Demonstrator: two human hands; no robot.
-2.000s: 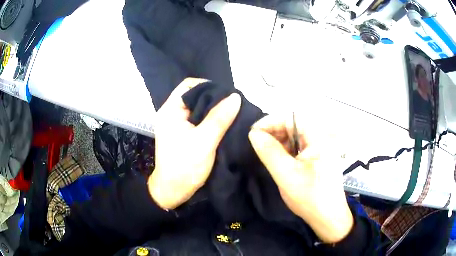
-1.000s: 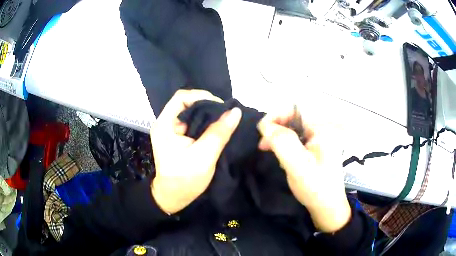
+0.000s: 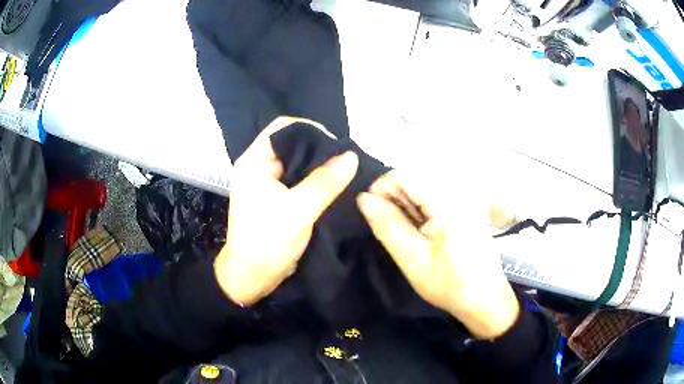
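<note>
The black garment [image 3: 277,67] runs from the back of the white table down over its near edge towards my body. My left hand [image 3: 274,214] grips a bunched fold of it, with the thumb on top. My right hand [image 3: 439,251] is at the right side of the fold, with thumb and fingertips at the cloth. A slim dark tool [image 3: 409,208] shows partly between the right thumb and fingers; its tip is hidden.
The sewing machine [image 3: 559,49] stands at the back right. A smartphone [image 3: 630,139] leans beside it. A black cord [image 3: 547,223] and a green band [image 3: 621,255] lie at the right. A black plastic bag [image 3: 176,217] and checked cloth are below left.
My right hand has moved left and closer to my left hand. The tool that pointed up from my right hand now lies lower, mostly hidden. The left hand still holds the fold.
</note>
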